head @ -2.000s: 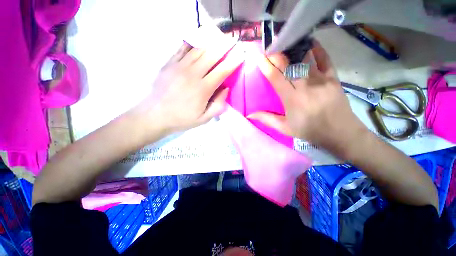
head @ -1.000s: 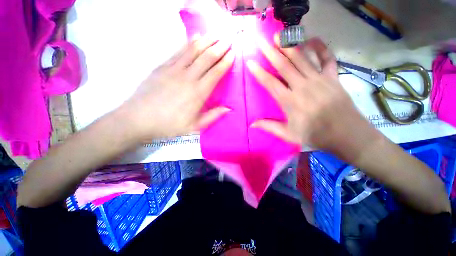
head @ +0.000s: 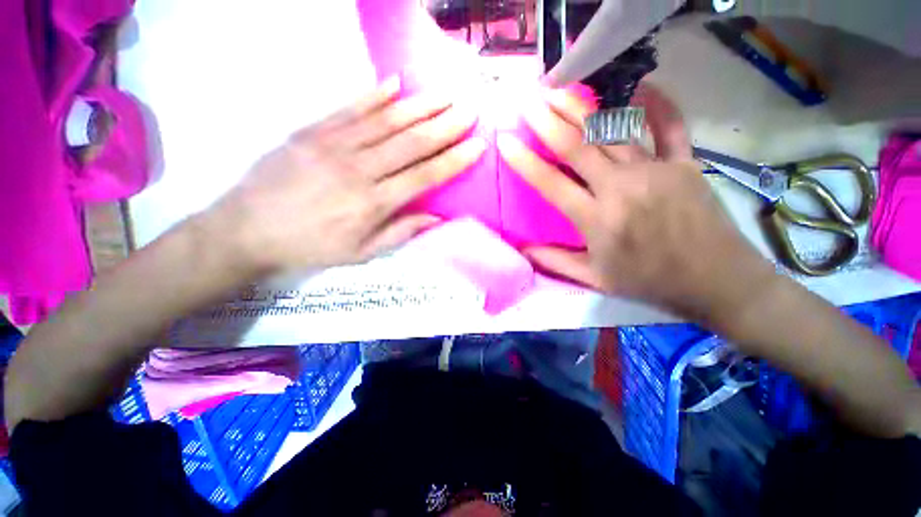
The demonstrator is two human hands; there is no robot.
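A hot-pink panel (head: 515,197) with a centre seam lies on the white machine table, its upper part washed out under the lamp. A paler pink part (head: 490,265) lies folded at its near end. My left hand (head: 328,187) rests flat on the panel's left side, fingers spread. My right hand (head: 626,207) lies on its right side, fingers apart, thumb at the near edge. The needle area of the sewing machine (head: 495,30) is just beyond my fingertips; glare hides the presser foot. A ridged metal knob (head: 614,125) shows above my right hand.
Scissors (head: 818,207) with brass-gold handles lie at right, blue-orange snips or pliers (head: 773,63) beyond them. Pink pieces (head: 902,202) sit at the right edge. A hot-pink pile (head: 40,162) hangs at left. Blue baskets (head: 646,404) stand below; the left one bears light-pink pieces (head: 217,379).
The panel has moved away from me toward the machine since one second ago. Its pointed near end, which hung over the table edge, now lies folded on the table.
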